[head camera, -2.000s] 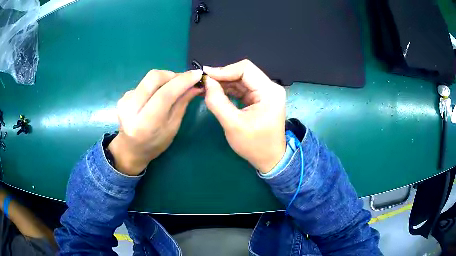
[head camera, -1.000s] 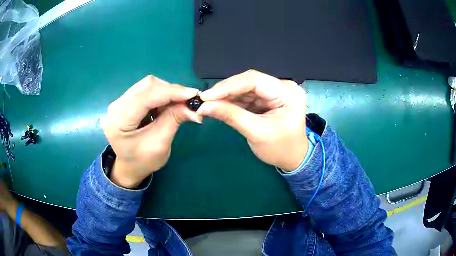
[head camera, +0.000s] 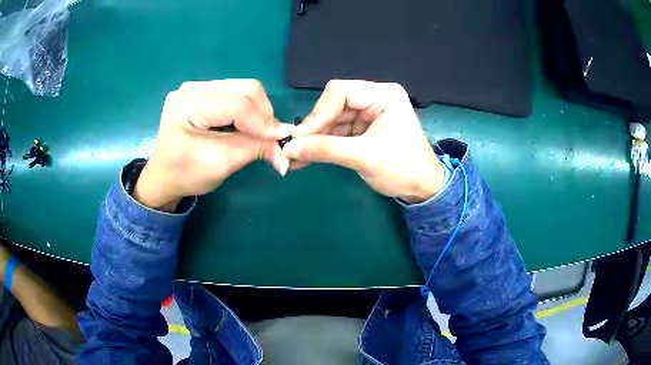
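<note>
My left hand (head camera: 214,139) and my right hand (head camera: 367,135) meet fingertip to fingertip over the green mat, in front of the foam sheet. Between them they pinch a small glossy black part (head camera: 286,140), mostly hidden by the fingers. No yellow shows on it. The black foam sheet (head camera: 414,50) lies flat beyond my hands. Another black part (head camera: 300,6) sits at its far left corner, cut off by the top edge of the picture.
A small black cluster with yellow spots (head camera: 37,152) lies on the green mat (head camera: 300,235) at left. A clear plastic bag (head camera: 36,46) is upper left, stacked foam sheets (head camera: 607,53) upper right. A black rod with a white end (head camera: 634,192) lies far right. Another person's arm (head camera: 39,299) shows lower left.
Both hands still pinch the black part, which is now more covered by the fingers than one second ago. The whole view has shifted a little, so the foam sheet sits higher in the picture.
</note>
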